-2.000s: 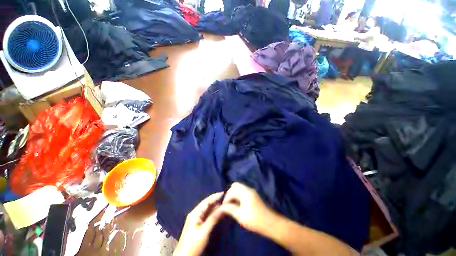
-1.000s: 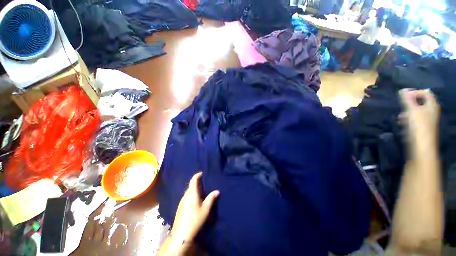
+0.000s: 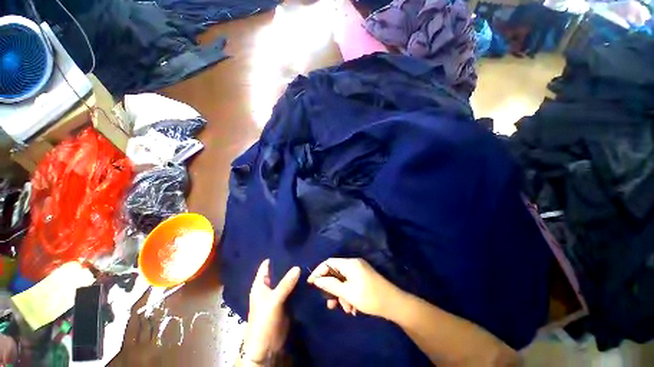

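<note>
A navy blue suit jacket [image 3: 444, 193] lies heaped in front of me, with its shinier lining [image 3: 351, 222] showing in the middle. My left hand [image 3: 269, 304] rests at the jacket's near left part, thumb and forefinger apart; whether it pinches cloth with the other fingers is hidden. My right hand [image 3: 348, 287] is just right of it, over the cloth, with fingertips pinched together. Something thin and dark shows at its fingertips, too small to name surely. No button can be made out.
An orange bowl [image 3: 177, 249] with pale pieces stands left of the jacket. Loose thread ends [image 3: 172, 328], a phone [image 3: 88, 322], a red plastic bag [image 3: 79, 201] and a fan [image 3: 25, 59] are further left. Dark grey jackets [image 3: 595, 179] hang at right. A purple-grey bundle [image 3: 430, 32] lies beyond.
My right hand swung out to the far right and is now back over the jacket beside my left hand. My left hand stays near the same place. The view has tilted down.
</note>
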